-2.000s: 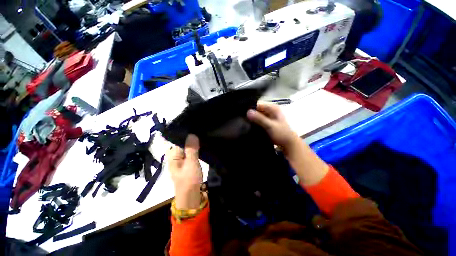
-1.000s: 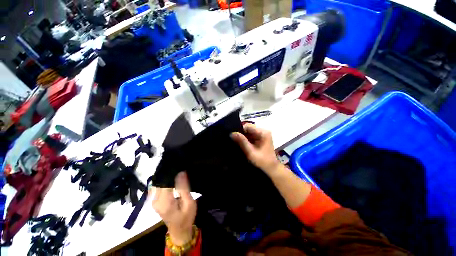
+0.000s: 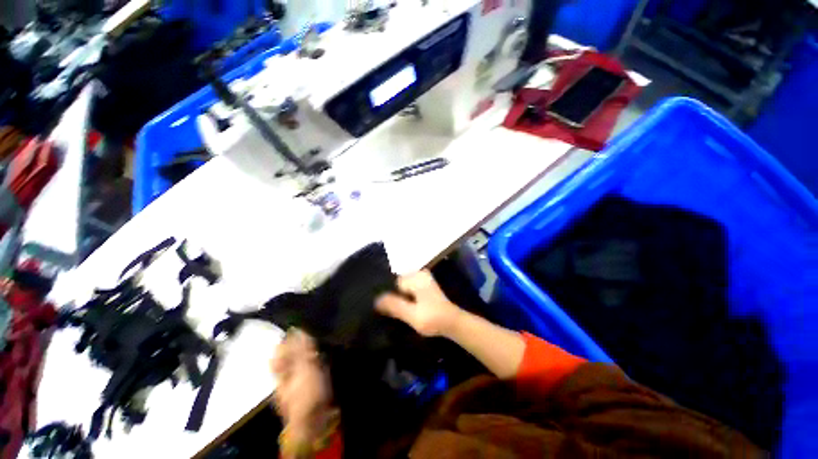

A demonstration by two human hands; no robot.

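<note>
A black fabric panel lies over the front edge of the white table and hangs toward my lap. My right hand grips its right side. My left hand is blurred at its left side; whether the fingers hold the cloth is unclear. The white sewing machine stands behind, its needle area apart from the cloth. A short black strip touches or lies beside the panel's left corner.
Loose black webbing strips lie left. Thread snips lie right of the needle. A blue bin with dark pieces stands right; another blue bin is behind the table. A smartphone lies on dark red cloth.
The black panel has come away from under the needle area toward the table's front edge. Both hands have moved with it, nearer my body. The view has shifted.
</note>
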